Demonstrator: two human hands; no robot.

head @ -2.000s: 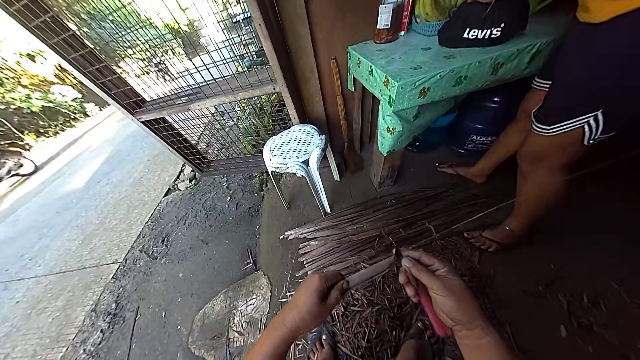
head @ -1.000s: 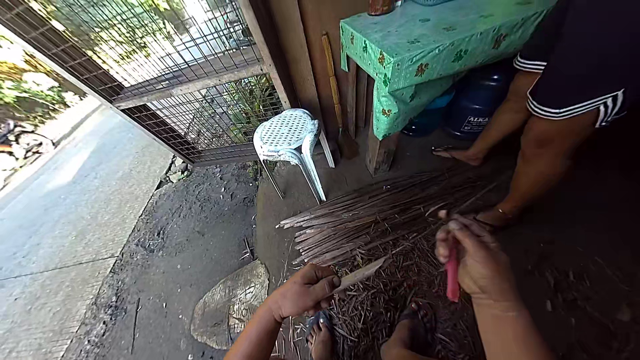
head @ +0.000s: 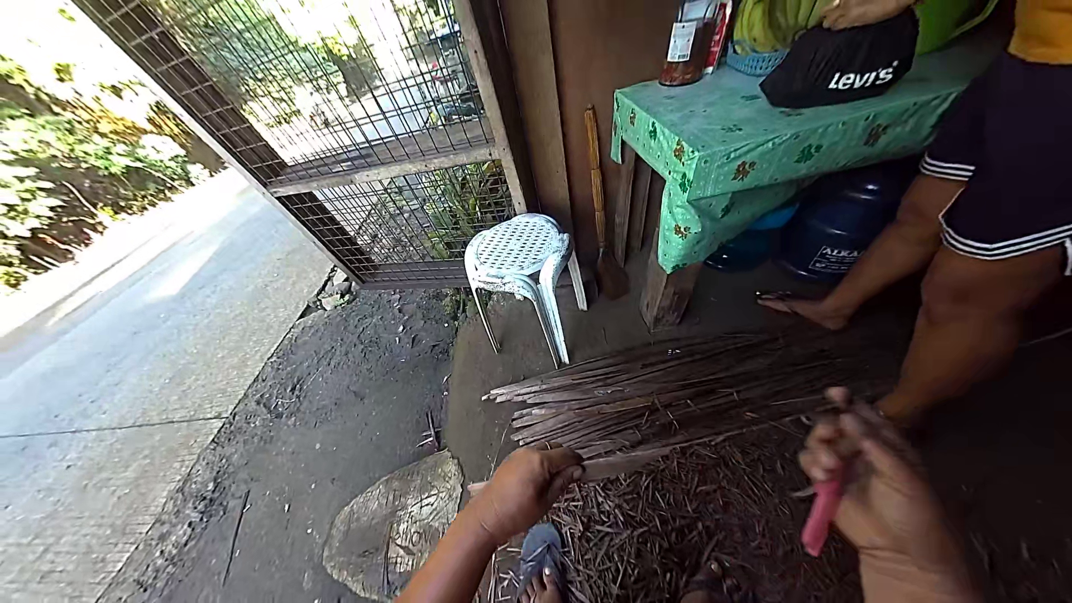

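Observation:
My left hand [head: 529, 490] grips a flat brown strip [head: 624, 463], which looks like part of a palm frond; it sticks out to the right past my fingers. My right hand [head: 871, 486], somewhat blurred, is closed around a tool with a pink-red handle [head: 825, 511]; its working end cannot be made out. The two hands are apart. Beyond them a pile of long dark strips [head: 653, 385] lies on the ground. Short brown shavings [head: 670, 519] cover the floor beneath and between my hands, around my feet.
A white plastic stool [head: 521, 251] stands past the strips, near a mesh gate [head: 394, 167]. A table with a green cloth [head: 754, 151] holds a black cap [head: 842, 63] and a jar [head: 687, 42]. Another person's legs [head: 955, 310] are at the right. A flat stone [head: 398, 528] lies lower left.
Two seconds ago my hands were close together at the strip; now my right hand is well to the right of my left. The other person's hand now shows at the black cap.

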